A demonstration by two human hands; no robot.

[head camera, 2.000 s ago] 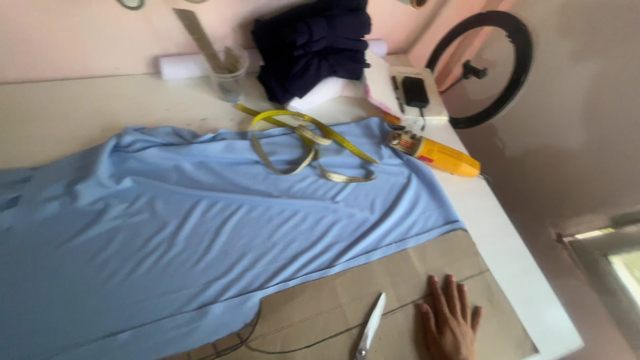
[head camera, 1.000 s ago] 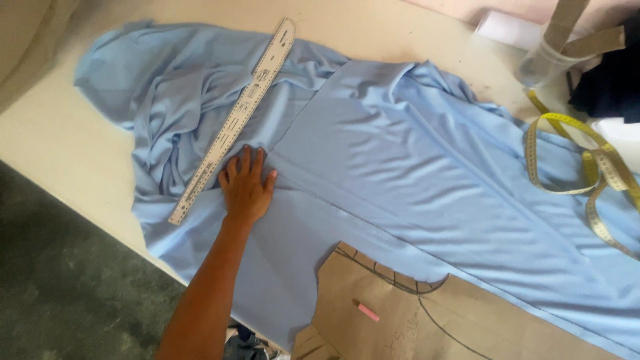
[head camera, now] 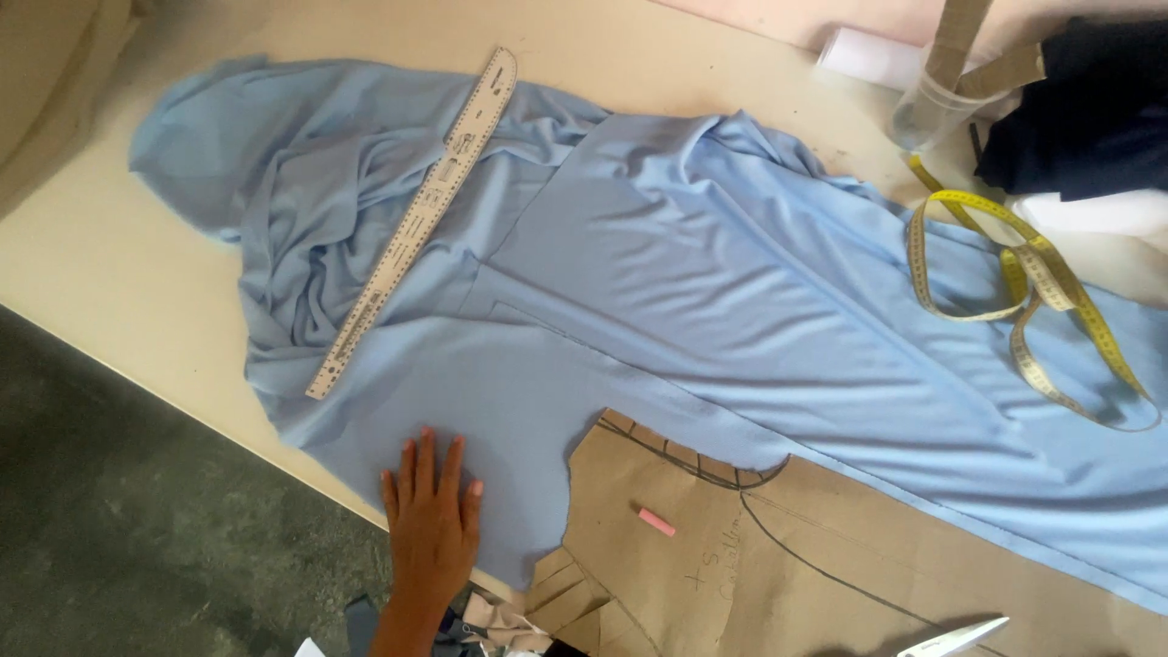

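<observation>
My left hand (head camera: 432, 529) lies palm down with spread fingers on the light blue fabric (head camera: 411, 383) near the table's front edge. The right hand is out of view. A pattern ruler (head camera: 411, 233) lies aslant on bunched fabric. Brown paper pattern (head camera: 675, 566) with black curved lines and handwriting lies against the fabric's cut edge. On the paper are a pink piece of chalk (head camera: 656, 521) and, at the bottom edge, the scissors' blades (head camera: 954, 639). A yellow and white tape measure (head camera: 1049, 274) is looped on the fabric at the right.
At the back right stand a clear plastic cup (head camera: 931, 114) holding cardboard strips, a white roll (head camera: 871, 59) and folded dark cloth (head camera: 1077, 109). Fabric scraps (head camera: 502, 625) lie below the table edge (head camera: 182, 415), over a dark floor.
The view has swung far to the left since the oldest frame. My left hand has moved from beside the ruler down toward the table's front edge. The right hand, on the paper earlier, is out of view.
</observation>
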